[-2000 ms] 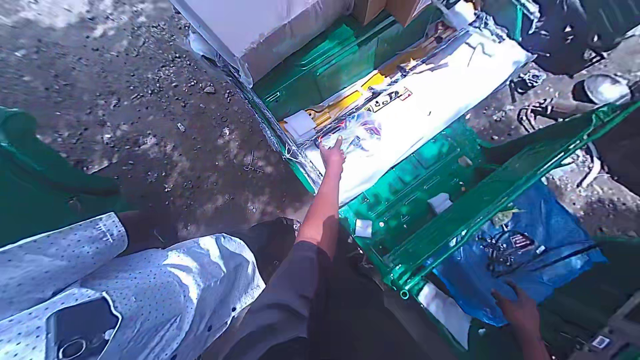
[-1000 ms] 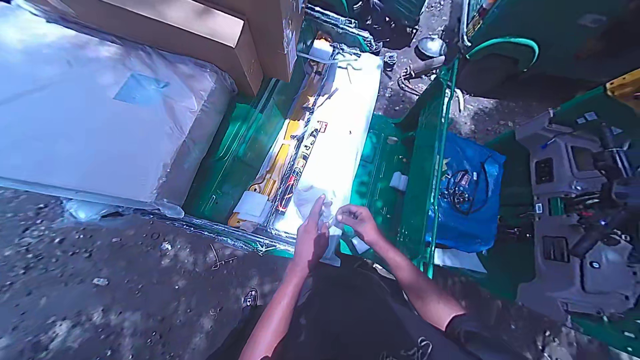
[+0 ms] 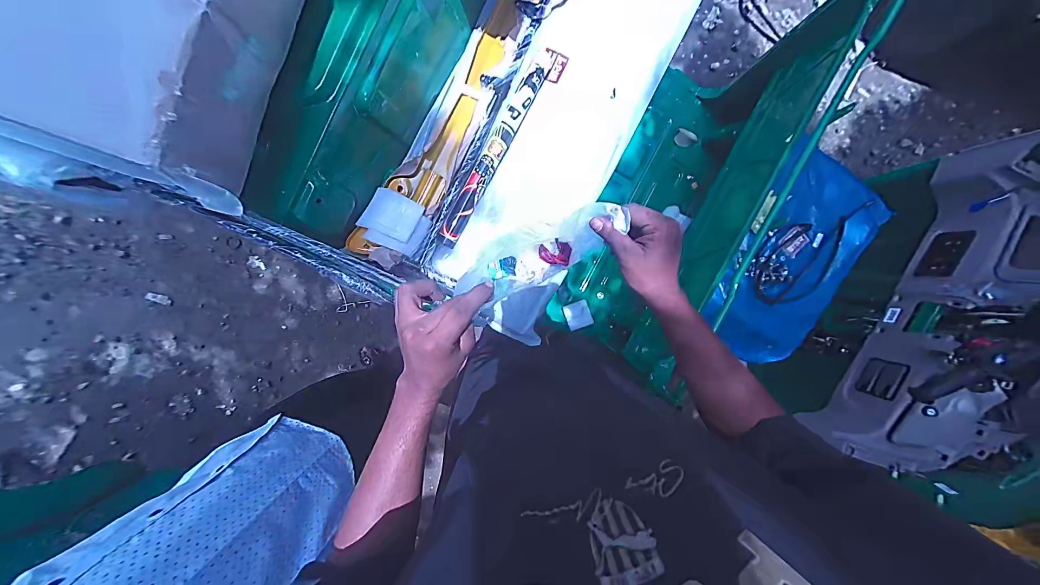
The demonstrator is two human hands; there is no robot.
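A translucent plastic bag [image 3: 528, 252] is stretched between my two hands, with small red and blue-green items showing inside it. My left hand [image 3: 435, 329] pinches the bag's left end, while my right hand [image 3: 646, 248] grips its upper right end between thumb and fingers. Beneath and beyond the bag lies a bright white panel [image 3: 585, 106] bearing a small red-edged label. Along the panel's left side run yellow metal parts [image 3: 451, 146] in clear wrap, and a white pad [image 3: 394, 219] rests on their near end.
Green painted metal panels [image 3: 349, 106] flank the white panel. A large wrapped box [image 3: 138, 73] stands at the upper left. To the right lie a blue plastic sheet [image 3: 812, 309] with black cables on it and a grey vehicle trim panel [image 3: 918, 325]. Pale perforated fabric [image 3: 252, 504] shows at lower left.
Two seconds ago one hand reached to the bag on the white panel and the other was over the blue sheet. Both hands now hold the bag, spread wider than a second ago. The view has turned.
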